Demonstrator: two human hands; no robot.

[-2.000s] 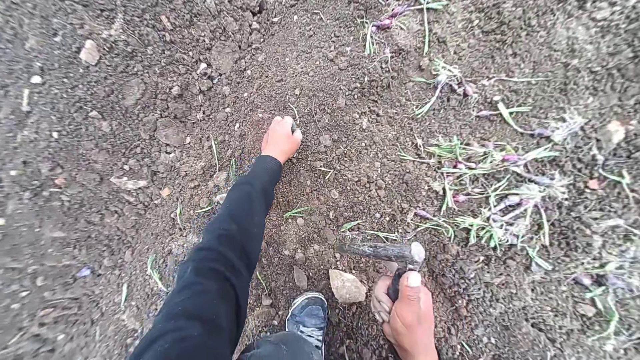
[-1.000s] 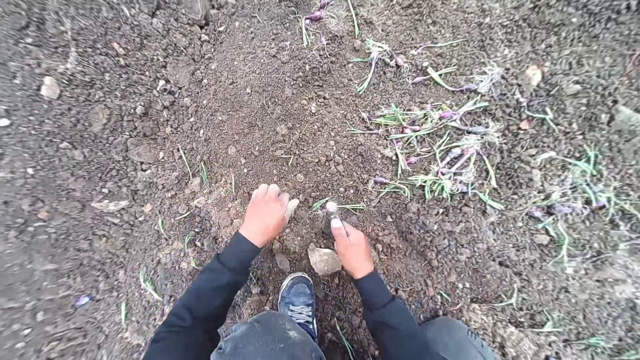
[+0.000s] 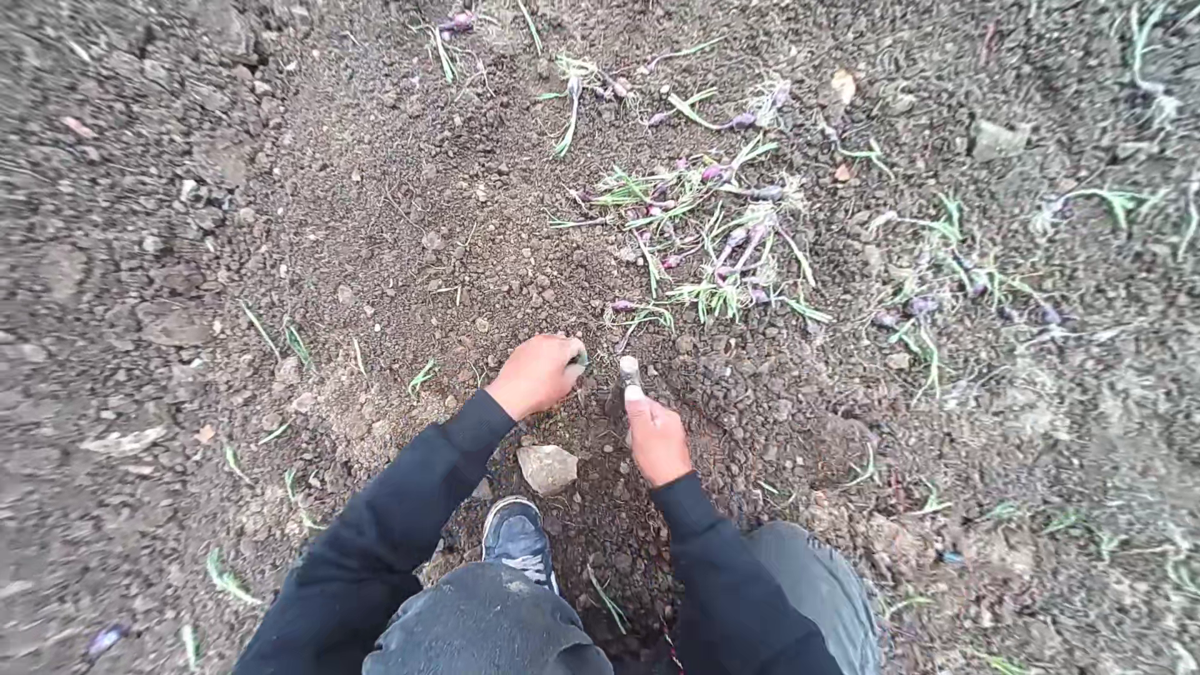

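My left hand (image 3: 539, 375) is low over the soil with its fingers closed on a small green onion seedling (image 3: 581, 358), mostly hidden by the fingers. Just right of it, my right hand (image 3: 656, 436) grips the handle of a small digging tool (image 3: 629, 367); its rounded end shows above the thumb, and the rest is hidden. Beyond both hands lies a loose pile of purple onion seedlings (image 3: 736, 248) with green leaves and pale roots. One seedling (image 3: 642, 309) lies close above the tool.
A pale stone (image 3: 547, 469) lies between my forearms, just ahead of my shoe (image 3: 517, 539). Green shoots (image 3: 298, 345) stand in the soil at the left. More loose seedlings (image 3: 923, 305) lie at the right, and a grey stone (image 3: 998, 141) at the upper right.
My left hand has moved right, toward the seedlings, and is now close to my right hand. The tool, seen side-on two seconds ago, now points away from me. The view has shifted.
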